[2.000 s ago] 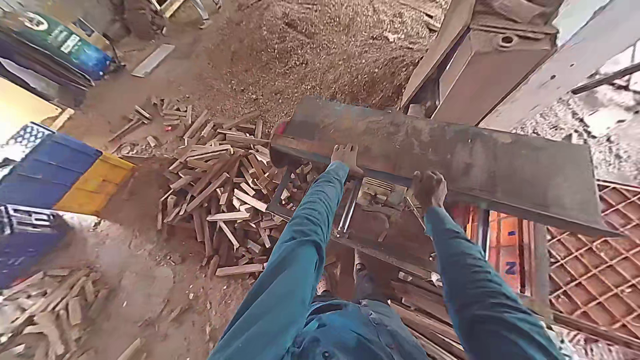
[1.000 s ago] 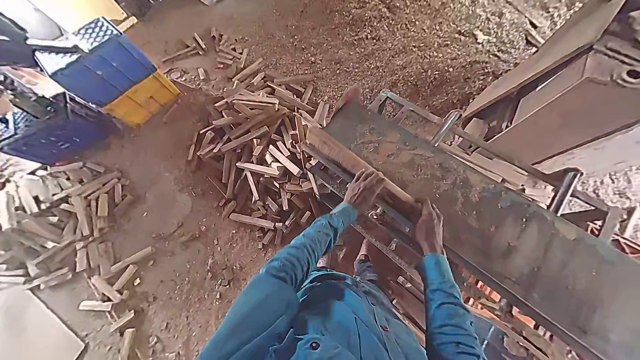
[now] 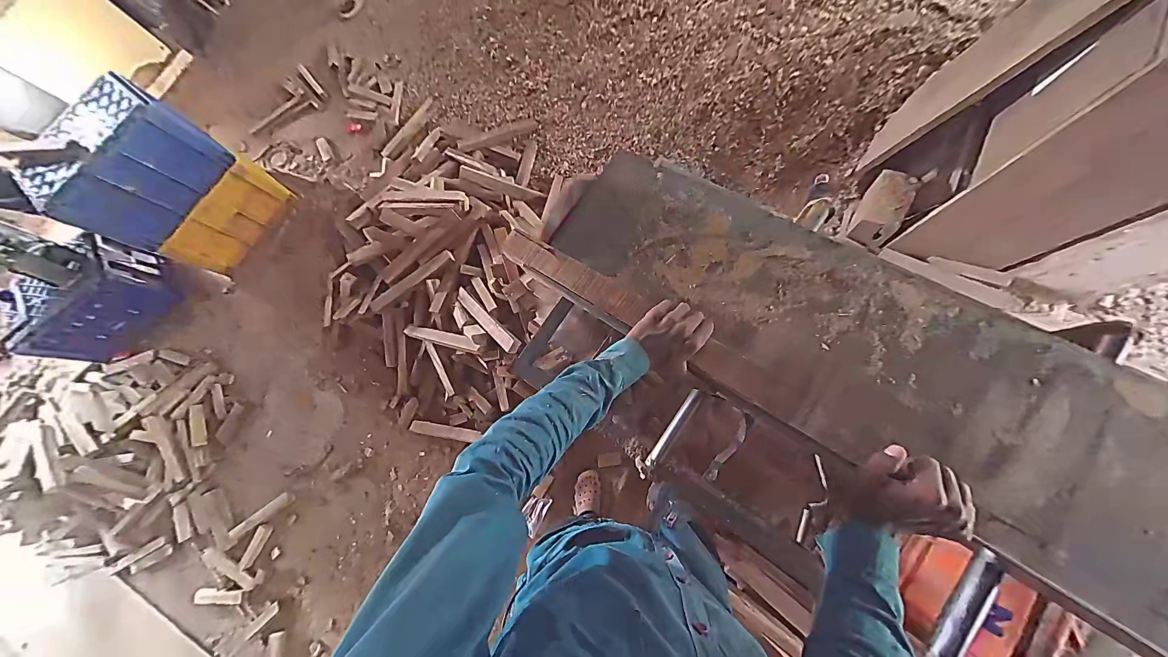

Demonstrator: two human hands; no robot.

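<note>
A long wooden board lies along the near edge of a dusty metal machine table, its far end by the table's left end. My left hand is over the middle of the board, fingers curled on it. Farther right, my right hand is closed at the board's near end, against the table edge; its fingers hide what exactly they grip. Below the edge runs a metal frame with a shiny rod.
Short wood offcuts are heaped beyond the table's left end, with a second heap at lower left. Blue and yellow plastic crates stand at left. Wood shavings cover the ground behind. An orange object sits beneath the frame.
Two seconds ago no board showed in my hands; one second ago both held it at the table edge. Now it lies along that edge and my hands are farther apart. The view has shifted.
</note>
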